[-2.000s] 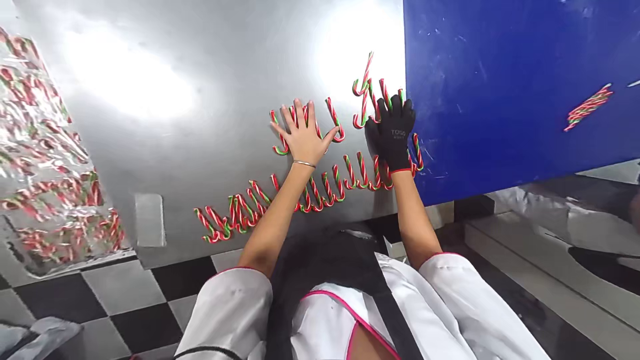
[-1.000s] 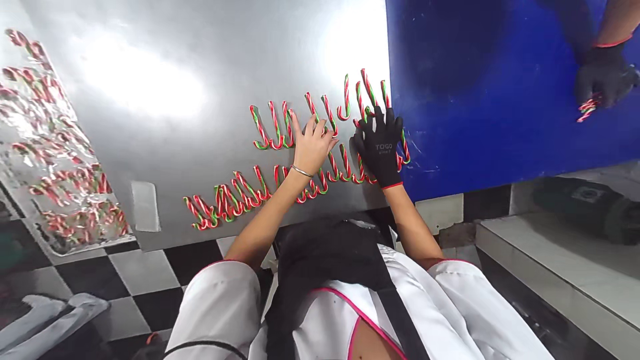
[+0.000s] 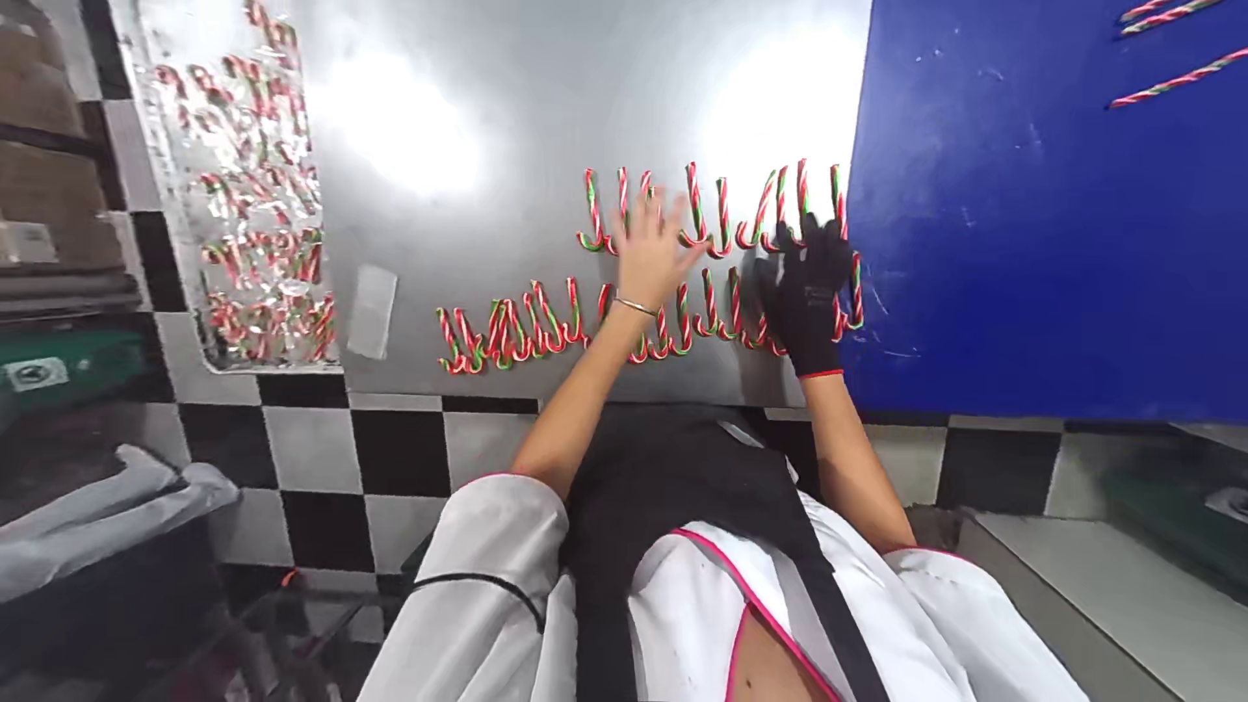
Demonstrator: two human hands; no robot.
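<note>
Red, white and green candy canes lie hook-down in two rows on a metal tabletop (image 3: 468, 234): an upper row (image 3: 693, 200) and a longer, tighter front row (image 3: 549, 317). Over the left part of the upper row, my bare left hand (image 3: 651, 249) rests with fingers spread, covering parts of some canes. In a black glove, my right hand (image 3: 809, 278) lies at the right ends of both rows, its fingertips by the hooks of the upper canes. Neither hand is closed around a cane. What lies under the palms is hidden.
At the left stands a tray (image 3: 222, 370) of candy canes in clear wrapping. A whitish strip (image 3: 372, 312) lies beside it. To the right is a blue surface (image 3: 1033, 244) with several straight striped sticks (image 3: 1175, 83) at its far right.
The upper-row canes, uneven and partly scattered two seconds ago, now stand in a more even line. Another person's gloved hand, at the right one second ago, is out of view.
</note>
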